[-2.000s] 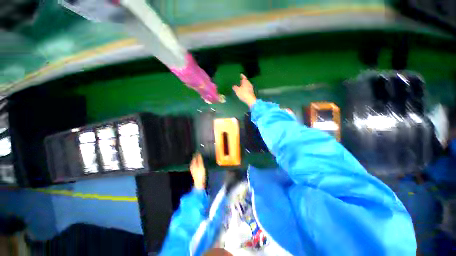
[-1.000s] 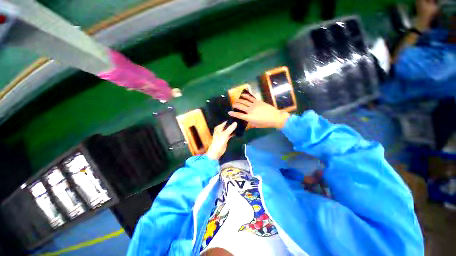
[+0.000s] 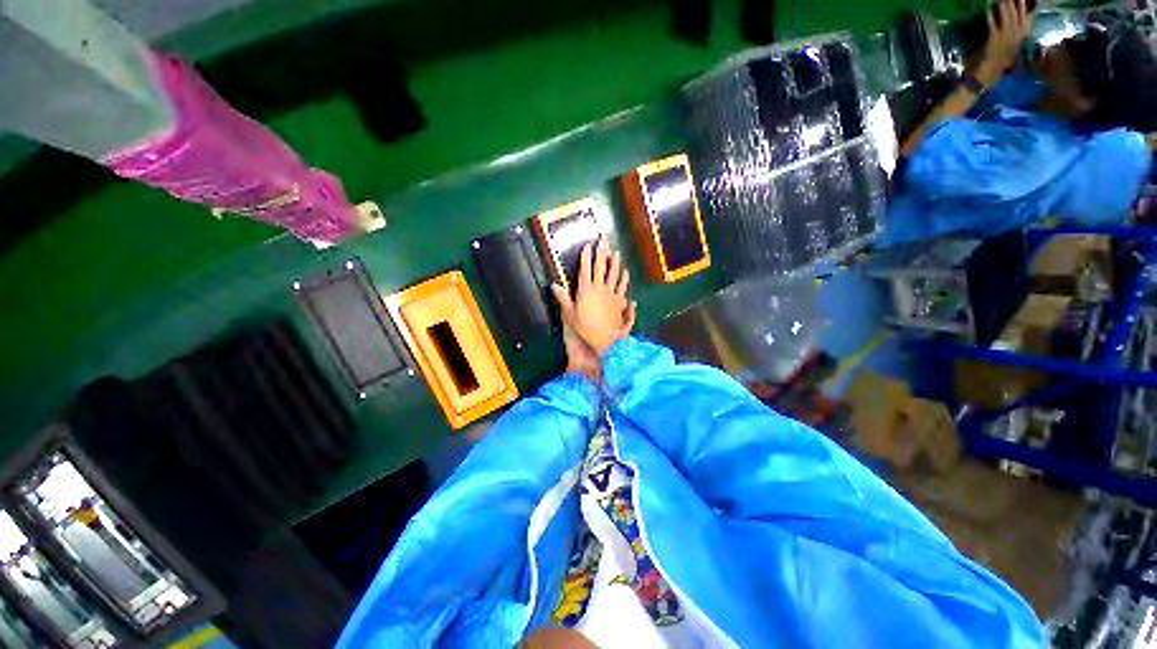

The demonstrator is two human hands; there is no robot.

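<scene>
The middle orange fixture (image 3: 549, 247) holds a dark glossy panel (image 3: 575, 230). My right hand (image 3: 599, 299) lies palm down over its near part, fingers slightly spread. My left hand (image 3: 580, 355) is mostly hidden under and behind my right hand; its fingers cannot be made out. To the left, an orange fixture (image 3: 480, 332) shows an open dark slot with no panel on it. To the right, another orange fixture (image 3: 645, 232) bears a dark glossy panel (image 3: 673, 209). A dark flat plate (image 3: 514, 282) lies between the left and middle fixtures.
Another dark plate (image 3: 355, 327) lies at left. Black trays (image 3: 235, 425) and a tray with silvery parts (image 3: 102, 545) are at lower left. Clear trays (image 3: 806, 165) are stacked at right. A pink-wrapped arm (image 3: 241, 159) hangs above. A blue-sleeved person (image 3: 990, 171) is at upper right.
The view has shifted and turned. My right hand, earlier reaching over the bench, came to the middle fixture and now lies flat there. My left hand has moved in beneath it. The middle fixture's panel now shows.
</scene>
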